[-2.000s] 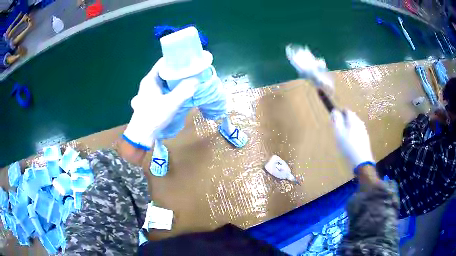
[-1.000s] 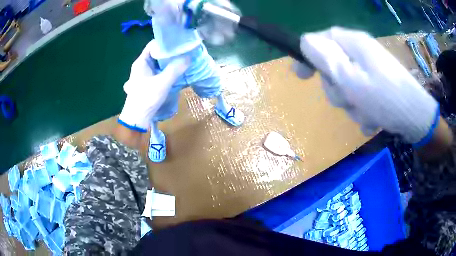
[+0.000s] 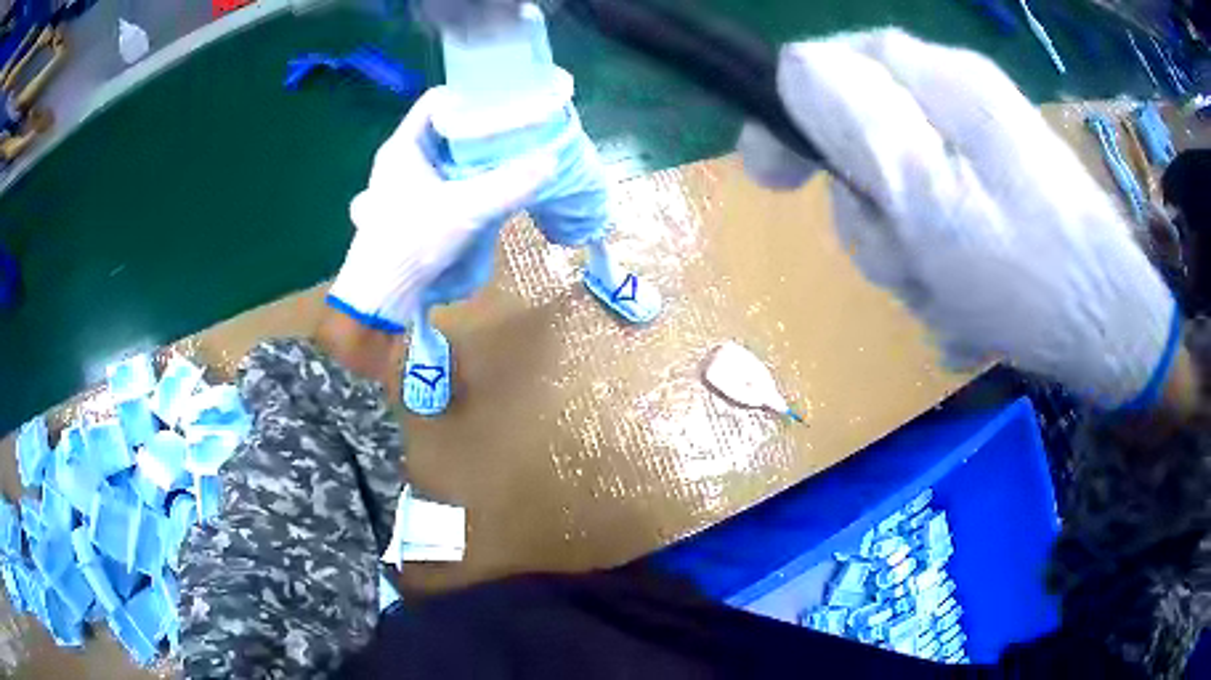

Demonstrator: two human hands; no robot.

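Observation:
A light-blue figure lower body point(image 3: 574, 199) stands on its two flip-flop feet on the tan bench. My left hand point(image 3: 432, 206), in a white glove, grips it around the waist. A pale-blue waist insert point(image 3: 498, 83) sticks up from the waist opening. My right hand point(image 3: 963, 199), gloved and close to the camera, is shut on the black handle of a hammer point(image 3: 711, 67). The hammer's head is blurred and partly cut off by the top edge, over the insert; whether they touch cannot be told.
A heap of waist inserts point(image 3: 120, 511) lies at left, and a single insert point(image 3: 432, 529) near my left sleeve. A white squeeze bottle point(image 3: 744, 377) lies right of the feet. A blue bin point(image 3: 1003, 505) holds small parts below the bench. Dark-blue parts point(image 3: 352, 69) ride the green belt point(image 3: 173, 226).
The hammer has swung from the right to over the insert, and my right hand has come close to the camera. The dark-blue parts on the belt have shifted left.

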